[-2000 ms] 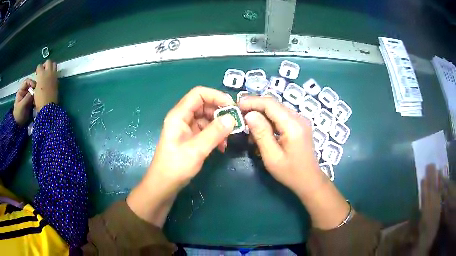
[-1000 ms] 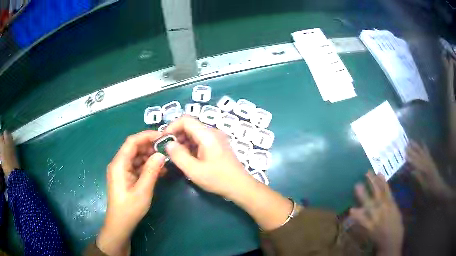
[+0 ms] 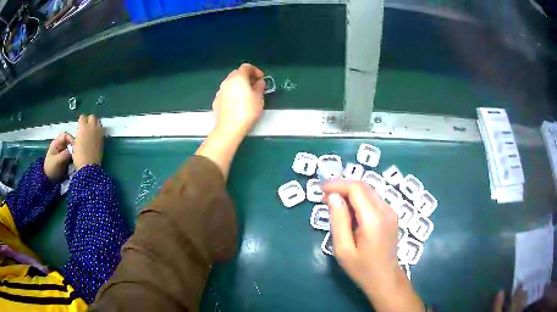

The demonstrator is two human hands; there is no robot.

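Note:
My left hand (image 3: 239, 97) is stretched over the rail above the dark green belt. Its fingertips are at the edge of a square white-rimmed unit (image 3: 270, 85), and it seems to pinch it. My right hand (image 3: 366, 231) is over the left part of a loose pile of white square housings (image 3: 292, 194) with dark slots. Its thumb and index finger are close together at a housing near a translucent piece (image 3: 330, 169). Whether they grip anything cannot be told.
A pale metal rail (image 3: 177, 124) with an upright post (image 3: 363, 67) crosses beyond the pile. Printed strips (image 3: 501, 152) and a white sheet (image 3: 532, 262) lie right. A neighbour's hands (image 3: 88, 140) work at left. A blue bin (image 3: 177, 7) is beyond the belt.
My hands have parted from the unit held between them. My left hand has moved forward over the rail with a unit, my right hand back to the pile. The view has shifted left.

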